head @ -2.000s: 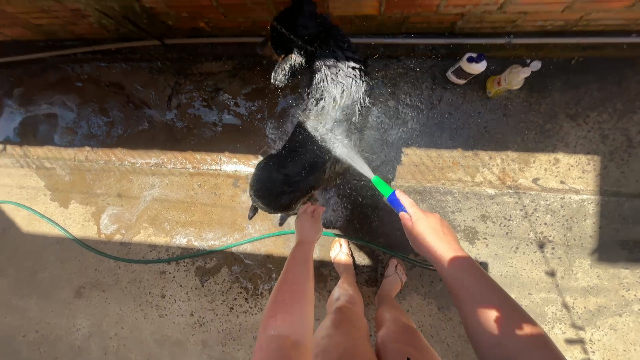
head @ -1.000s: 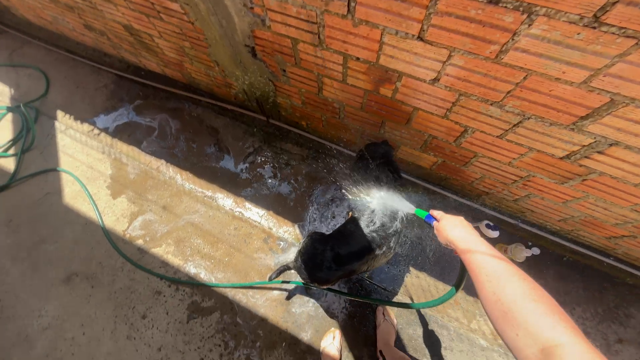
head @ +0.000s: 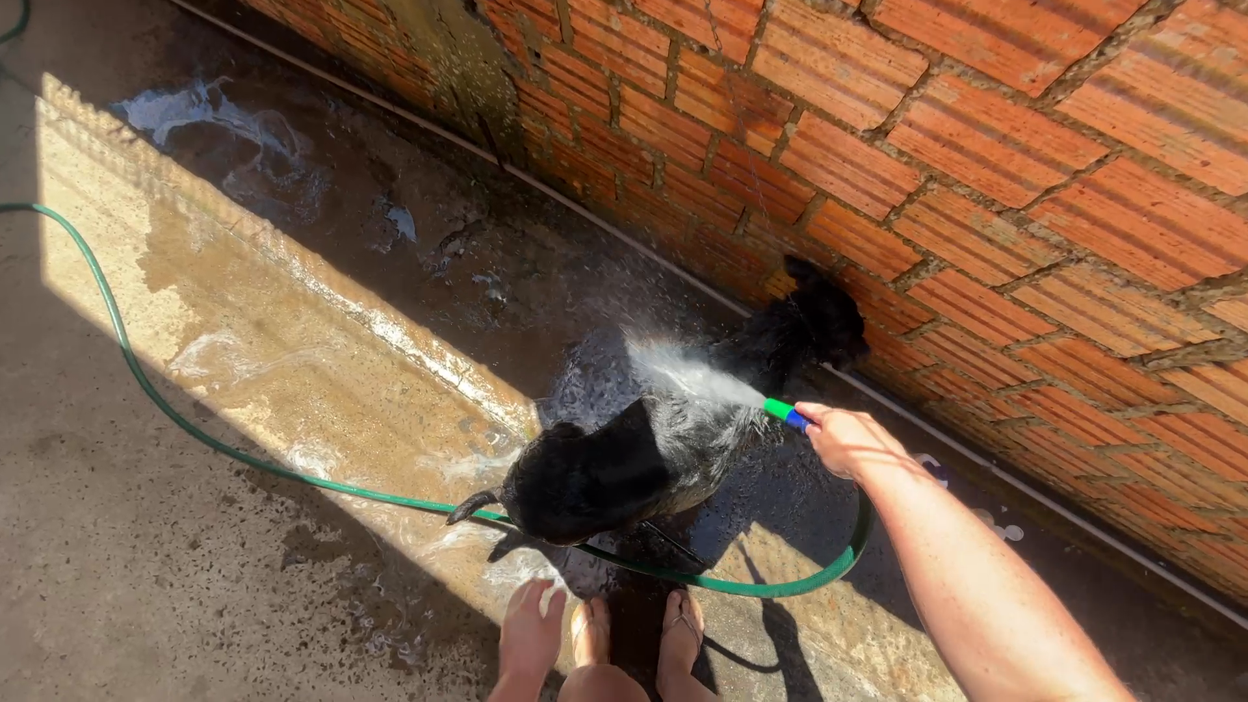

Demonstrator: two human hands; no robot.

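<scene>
My right hand [head: 846, 441] grips the green and blue spray nozzle [head: 786, 413] of a green garden hose [head: 780, 589]. A fan of water leaves the nozzle toward the left and lands on the back of a wet black dog [head: 604, 468]. The dog stands with its head by the brick wall and its tail toward the lower left. Low in the view, my left hand [head: 532, 624] is near my left foot and below the dog's rear, with nothing seen in it; its fingers point up, and how far they are apart is hard to tell.
A brick wall [head: 994, 175] rises along the upper right, with a thin pipe [head: 585, 216] at its foot. Wet concrete floor [head: 244, 322] bears suds and puddles. The hose crosses in front of my feet [head: 681, 629]. Two bottles, one a pale bottle [head: 996, 526], are partly behind my right forearm.
My left hand, out of view one second ago, is visible again at the bottom. The dog's head has turned toward the right. The water still sprays on the dog. The view has shifted.
</scene>
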